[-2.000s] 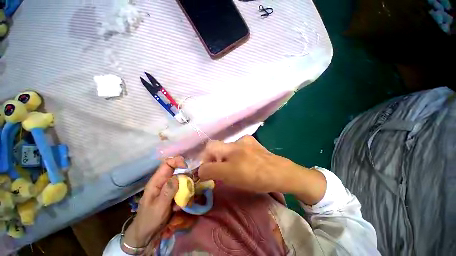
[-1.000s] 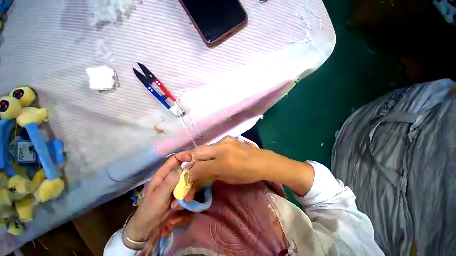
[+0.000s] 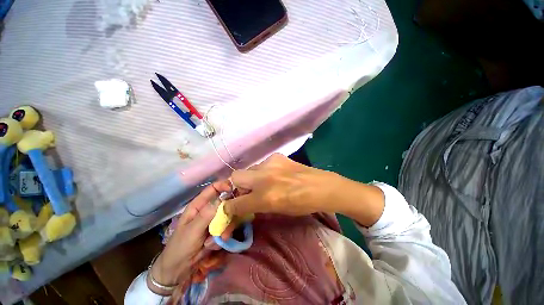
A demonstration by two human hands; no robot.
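Note:
My left hand (image 3: 189, 231) holds the plush piece over my apron-covered lap. A yellow stuffed end (image 3: 220, 220) shows between the fingers, with the blue strip (image 3: 237, 239) bent in a loop below it. My right hand (image 3: 262, 189) is closed over the top of the piece, fingertips against the left fingers. A pale thread (image 3: 222, 149) runs from the fingertips up onto the table beside the snips. No needle can be made out. The thread snips (image 3: 179, 102) lie on the striped cloth, blades pointing up-left.
Finished plush pieces (image 3: 48, 184) are piled at table left. A white block (image 3: 113, 93), white fluff (image 3: 122, 13) and a smartphone (image 3: 250, 22) lie on the table. Loose threads (image 3: 365, 27) lie near its right corner. A grey sack (image 3: 477, 196) stands at the right.
The view has shifted slightly. My right hand has closed in over the piece and now covers more of it. The red-and-black... eye is not visible on the held end.

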